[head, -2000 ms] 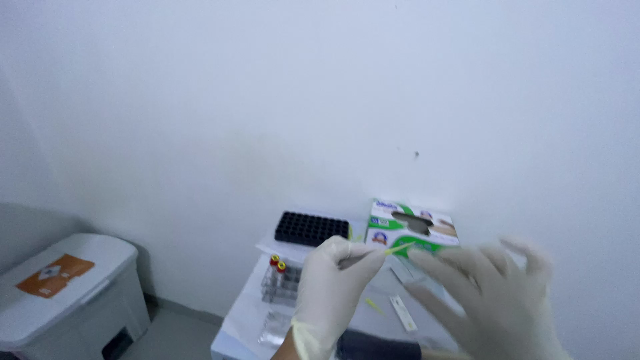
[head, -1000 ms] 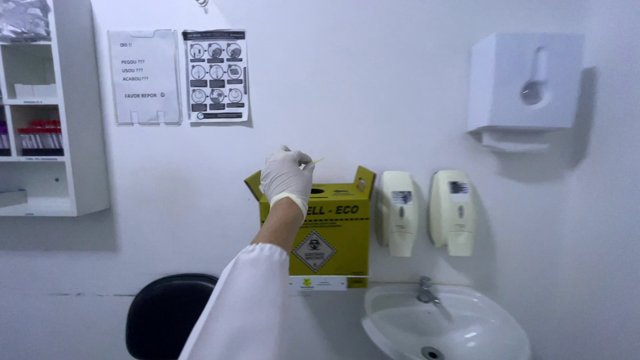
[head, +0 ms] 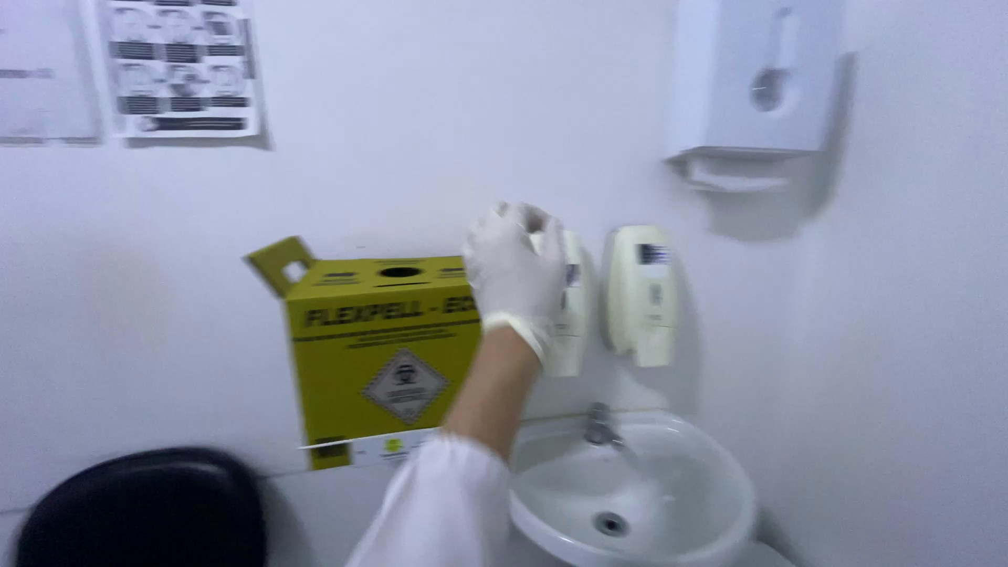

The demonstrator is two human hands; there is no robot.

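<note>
My left hand [head: 516, 264], in a white glove, is raised near the middle of the view, its back toward me and its fingers bent. Blur and the hand itself hide whether anything is between the fingertips. It overlaps the right side of a yellow cardboard sharps disposal box [head: 378, 346], which has a round dark hole in its top and a biohazard mark on its front. Behind the hand, a cream wall dispenser [head: 568, 346] is partly covered. My right hand is out of view.
A second cream dispenser [head: 642, 295] hangs to the right, under a white paper towel dispenser [head: 740, 87]. Below is a white washbasin [head: 669, 480] with a metal tap [head: 600, 427]. A black chair back [head: 146, 508] stands lower left. An illustrated sheet [head: 185, 71] is on the wall.
My left hand has moved from behind the box's hole to its right side. The thin yellow stick seen earlier at its fingertips no longer shows. My right hand has left the view since the oldest frame.
</note>
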